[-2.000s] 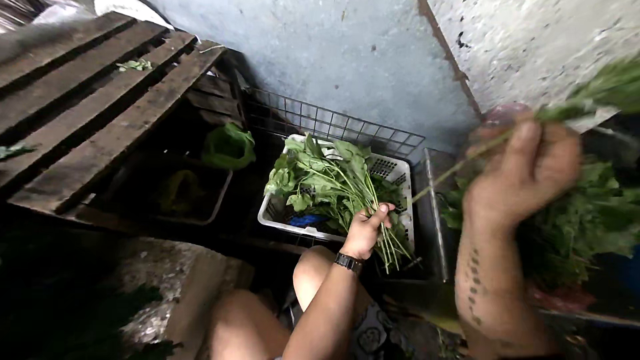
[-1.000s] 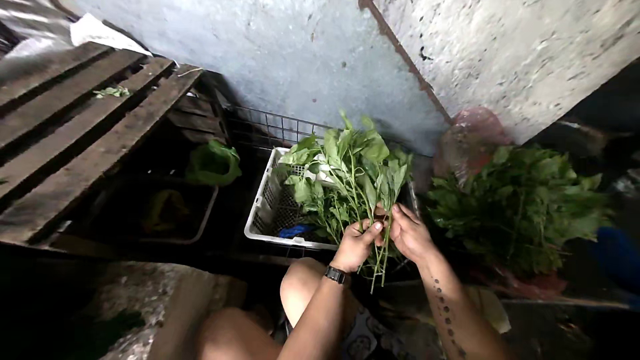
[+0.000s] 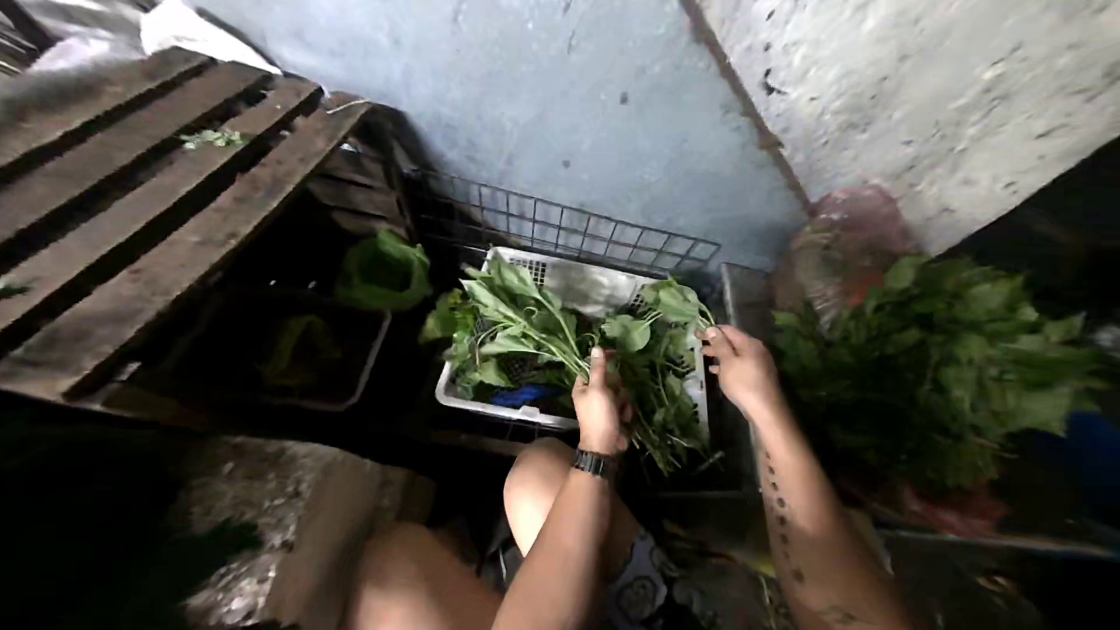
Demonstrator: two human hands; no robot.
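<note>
My left hand (image 3: 602, 407), with a dark watch on its wrist, grips the stems of a bunch of leafy greens (image 3: 521, 311) over a white perforated plastic basket (image 3: 503, 411). My right hand (image 3: 735, 359) pinches a leafy sprig (image 3: 674, 302) by its stem at the basket's right edge. More greens (image 3: 661, 407) lie in the right part of the basket, some stems hanging over its near rim. A blue object (image 3: 523, 395) shows near the basket's front wall. To the right of my right hand is a large heap of leafy greens (image 3: 945, 376).
A slatted wooden pallet (image 3: 201, 201) stands at the left. Beneath and beside it are a green plastic bag (image 3: 385, 269) and a dark tray with a pale rim (image 3: 372, 359). A wire rack (image 3: 569, 223) runs along the wall. A pinkish plastic bag (image 3: 853, 236) sits by the wall behind the heap.
A second ago both hands met at one upright bunch. Now they are apart: the left hand's bunch leans left over the basket, and the right hand is at the basket's right edge with a sprig.
</note>
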